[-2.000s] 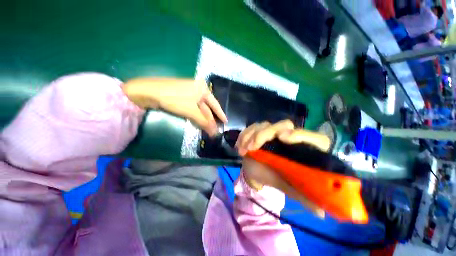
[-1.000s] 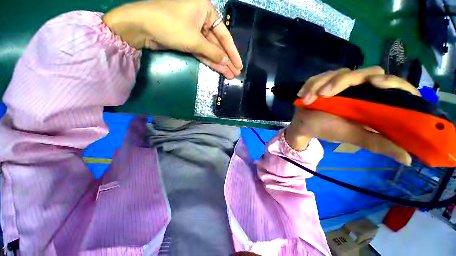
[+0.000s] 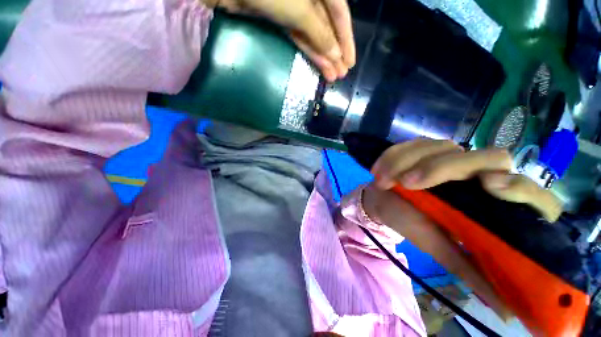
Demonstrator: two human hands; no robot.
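Note:
The flat black glossy panel unit (image 3: 415, 72) lies on a silvery white sheet (image 3: 296, 92) on the green bench. My left hand (image 3: 310, 29) is over the unit's left end, cut off by the top edge, with fingertips pinched together; whether they hold a screw is too small to see. My right hand (image 3: 441, 174) is closed around the orange-red and black electric screwdriver (image 3: 501, 263). Its black nose points left, at the unit's near edge close to the left end. Small gold-coloured fittings show at that end.
Two round dishes with grey speckled contents (image 3: 510, 126) stand right of the unit. Beside them are a clear round container (image 3: 525, 158) and a bright blue object (image 3: 559, 153). The black cable (image 3: 422, 283) passes below my right forearm. The green bench's near edge (image 3: 263, 133) runs before my lap.
The screwdriver nose has moved from over the middle of the unit to its near edge, and the tool tilts more steeply. My left hand stays pinched over the left end. The view has shifted.

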